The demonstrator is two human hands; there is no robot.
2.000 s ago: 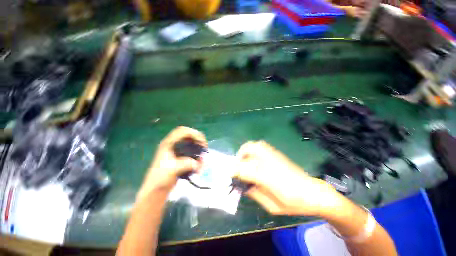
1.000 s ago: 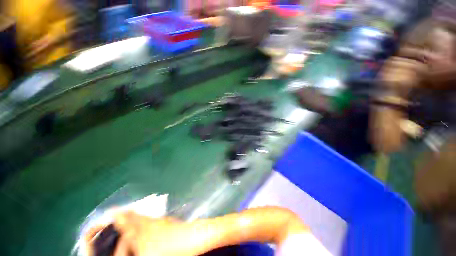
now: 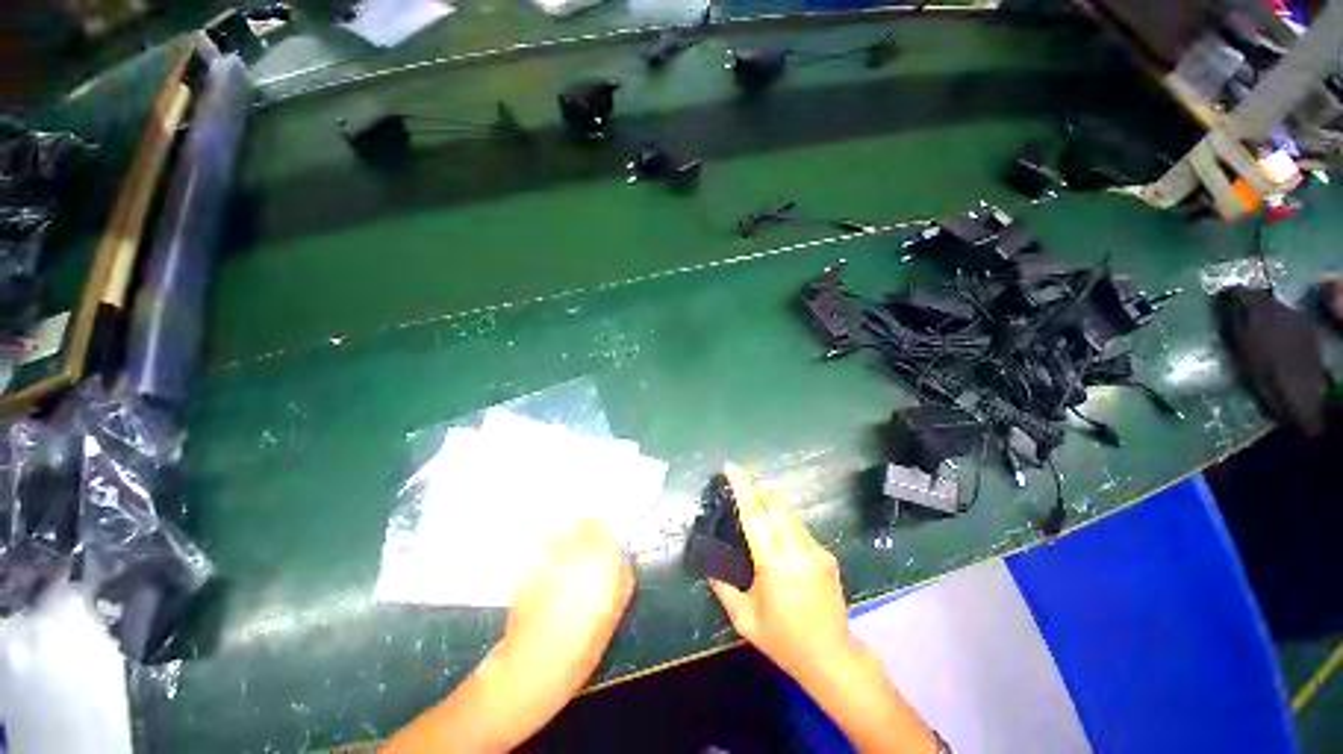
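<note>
A stack of white sheets and clear poly bags (image 3: 486, 494) lies on the green bench in front of me. My left hand (image 3: 572, 597) is at the stack's lower right part, fingers curled down and blurred; I cannot tell whether it grips a bag. My right hand (image 3: 781, 567) holds a black power adapter (image 3: 719, 542) with its bundled cord, low over the bench just right of the stack. A heap of loose adapters with black cords (image 3: 1002, 332) lies further right.
Bagged adapters (image 3: 125, 516) are heaped at left beside a wood-edged tray (image 3: 125, 243) and a long plastic roll (image 3: 184, 236). Scattered adapters (image 3: 586, 106) lie on the conveyor. A blue bin (image 3: 1149, 589) with a pale sheet stands below the bench edge at right.
The view swung right, then back left. Two seconds ago both hands held black items over the white sheets; now the right hand holds an adapter beside them and no adapter shows in the left.
</note>
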